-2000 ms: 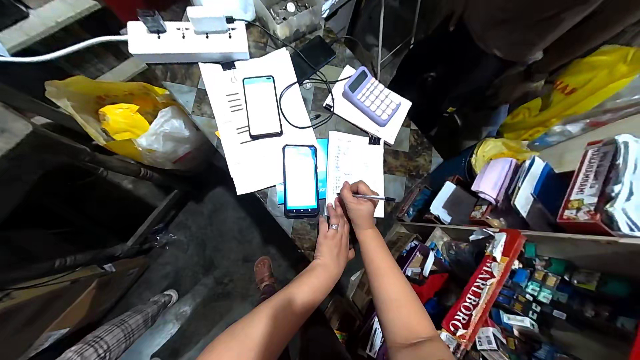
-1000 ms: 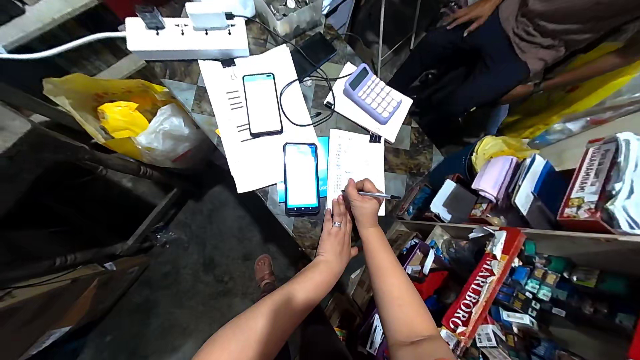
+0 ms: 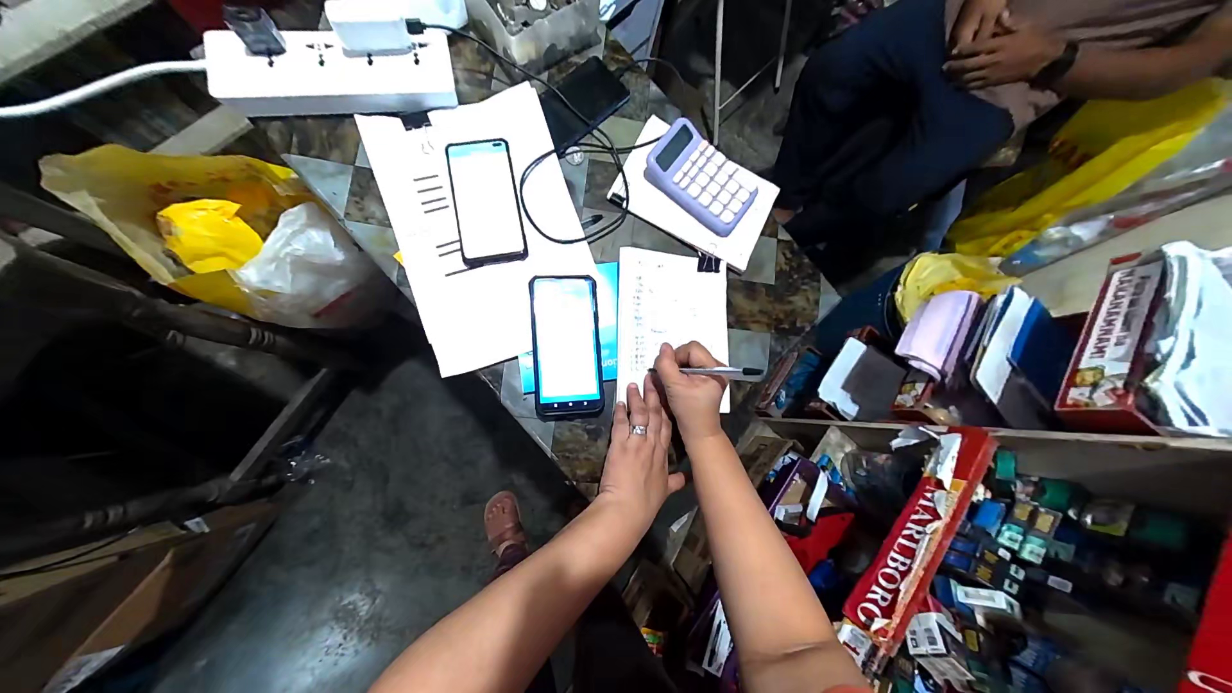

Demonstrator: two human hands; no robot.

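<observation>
My right hand (image 3: 691, 385) grips a pen (image 3: 722, 371), its tip end over a handwritten notepad (image 3: 674, 298) with a black binder clip at its top. My left hand (image 3: 640, 443) lies flat at the pad's lower left edge, a ring on one finger, holding nothing. Just left of the pad is a lit smartphone (image 3: 566, 346), partly over a blue printed sheet (image 3: 608, 289). A second lit smartphone (image 3: 486, 202) rests on large white papers (image 3: 404, 212). Beyond the pad, a lilac calculator (image 3: 701, 178) sits on another clipped stack of paper (image 3: 756, 226).
A white power strip (image 3: 332, 82), a black cable (image 3: 525, 192) and a dark phone-like device (image 3: 587, 96) occupy the far side. A yellow plastic bag (image 3: 106, 192) stands left. Shelves with cartons (image 3: 919, 539) and small packs fill the right. Another person's clasped hands (image 3: 991, 48) are at upper right.
The other person's hands and torso have come into view at upper right since the oldest frame. My right hand has shifted slightly with the pen; my left stays by the pad.
</observation>
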